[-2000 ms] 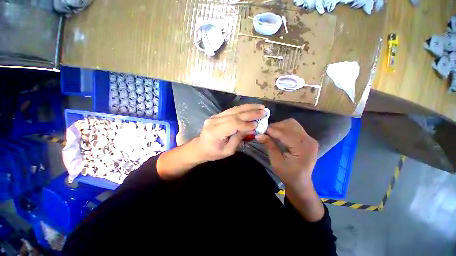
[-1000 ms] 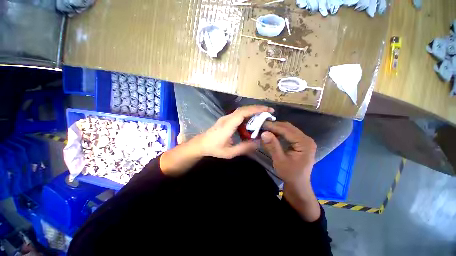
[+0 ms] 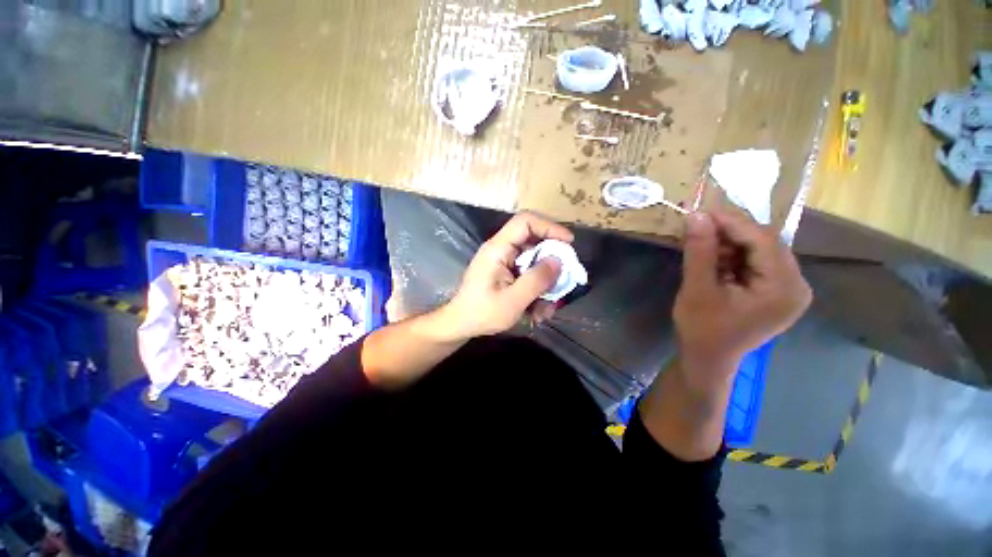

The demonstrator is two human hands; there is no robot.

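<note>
My left hand holds a small white shell part over my lap, thumb pressed on its face. My right hand is away from the part, at the bench edge, with its thumb and fingertips at the end of a thin pale stick. The stick's other end lies in a small white oval dish near the bench edge. Whether the fingertips have closed on the stick is hard to tell.
On the bench are a white cup, a glossy white piece, loose sticks, a white cloth or paper, a yellow item and grey-white parts. Left below is a blue crate of jumbled parts.
My right hand has left the white part and moved right and up to the stick at the oval dish. My left hand still holds the part, now turned.
</note>
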